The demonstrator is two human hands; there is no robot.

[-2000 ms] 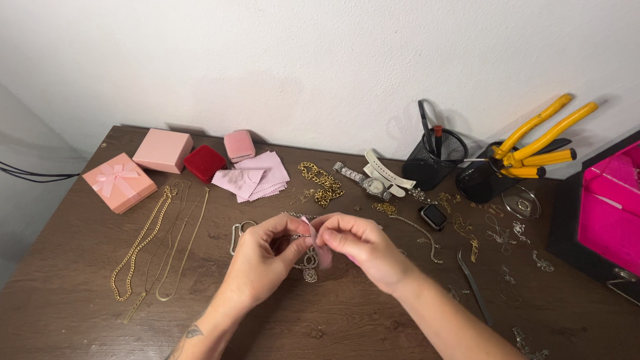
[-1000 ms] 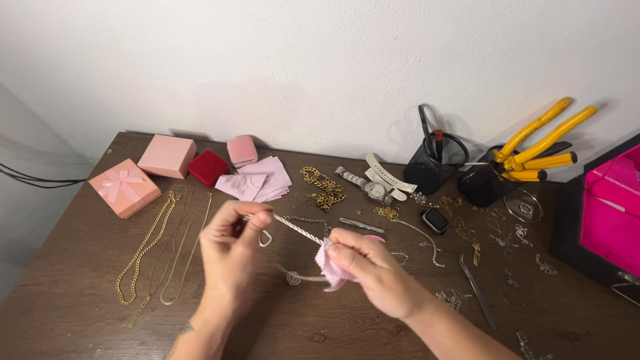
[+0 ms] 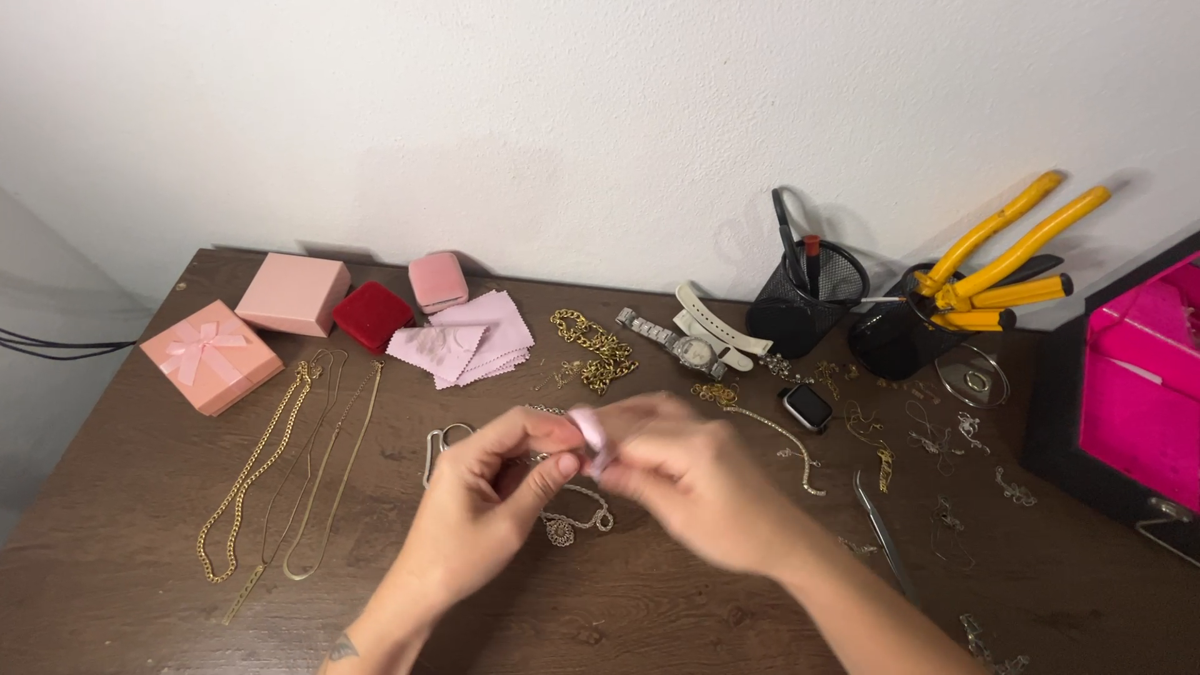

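My left hand (image 3: 502, 492) pinches part of a silver-coloured rope chain (image 3: 589, 514) between thumb and fingertips. My right hand (image 3: 689, 478), slightly blurred, grips a small pink cloth (image 3: 591, 433) against the chain, close to the left fingertips. Below the hands the chain hangs or lies in a loop with a round openwork pendant (image 3: 560, 532); the fingers hide the rest. A metal clip (image 3: 433, 457) with a ring lies just left of the left hand. More folded pink cloths (image 3: 497, 337) rest behind the hands.
Gold-coloured necklaces (image 3: 242, 483) and gift boxes (image 3: 211, 356) lie at left. Behind are a gold chain (image 3: 605, 352) and a metal watch (image 3: 694, 352). At right are a smartwatch (image 3: 806, 406), tweezers (image 3: 881, 530), mesh cups (image 3: 806, 309), yellow-handled pliers (image 3: 1022, 244) and a pink-lined case (image 3: 1144, 384).
One second ago the hands were apart with a stretch of rope chain taut between them. Now they are together, with the pink cloth between their fingertips.
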